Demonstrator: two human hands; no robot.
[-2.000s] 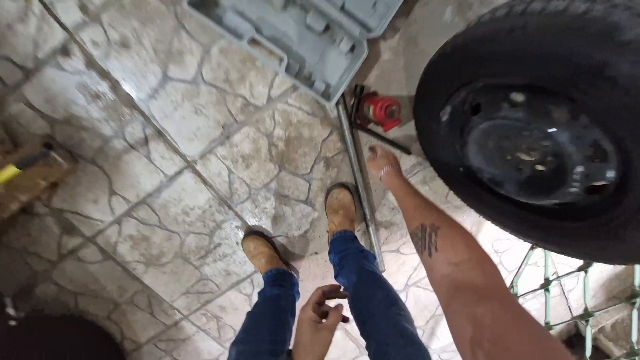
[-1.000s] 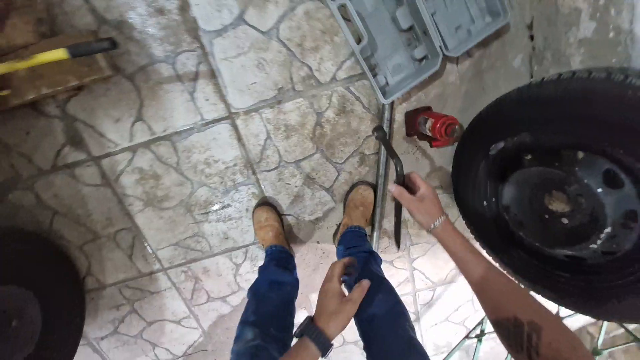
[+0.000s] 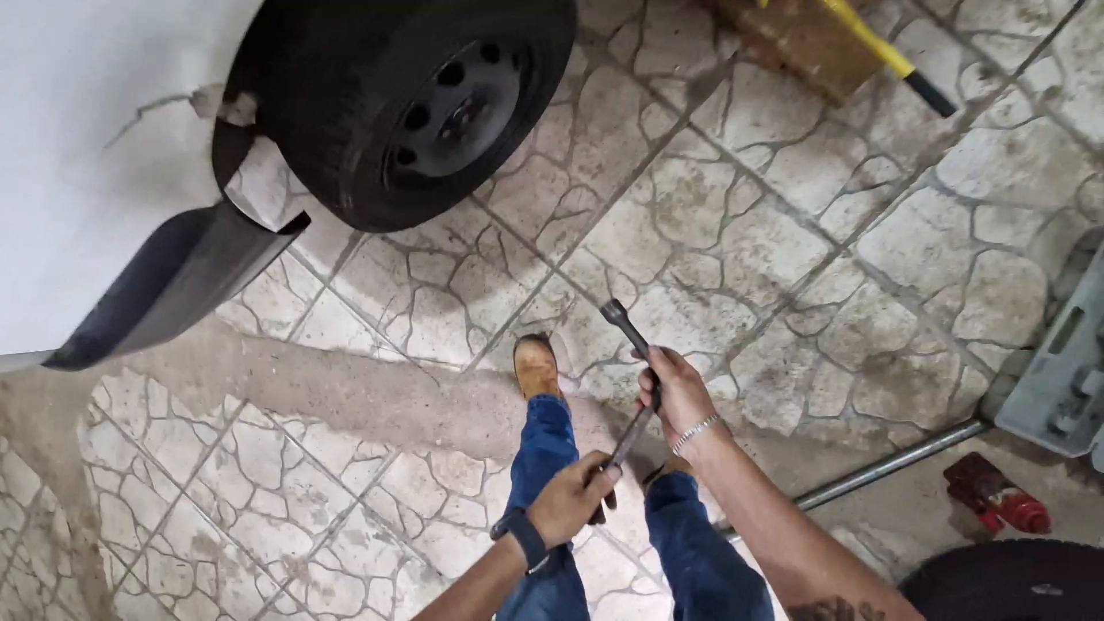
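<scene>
A dark metal lug wrench [image 3: 638, 421] slants between my two hands, its socket end pointing up and away from me. My right hand [image 3: 677, 388], with a bracelet at the wrist, grips it near the bend below the socket. My left hand [image 3: 573, 496], with a dark watch, closes on the lower end of the shaft, whose tip is partly hidden by the fingers. Beyond my hands, at the upper left, a car's wheel [image 3: 461, 112] with a black steel rim sits beside the white car body [image 3: 103, 103].
A metal pipe [image 3: 893, 461] lies on the tiled floor at right, near a red bottle jack [image 3: 996, 493] and a grey plastic case [image 3: 1065, 362]. A loose tire [image 3: 1018, 578] is at lower right. A yellow-handled tool [image 3: 871, 39] rests by a wooden block [image 3: 802, 47]. The car's bumper trim [image 3: 181, 285] hangs loose.
My right hand was bare of the wrench two seconds ago and held it one second ago. My left hand has since taken hold of its lower end. The view has swung to the car.
</scene>
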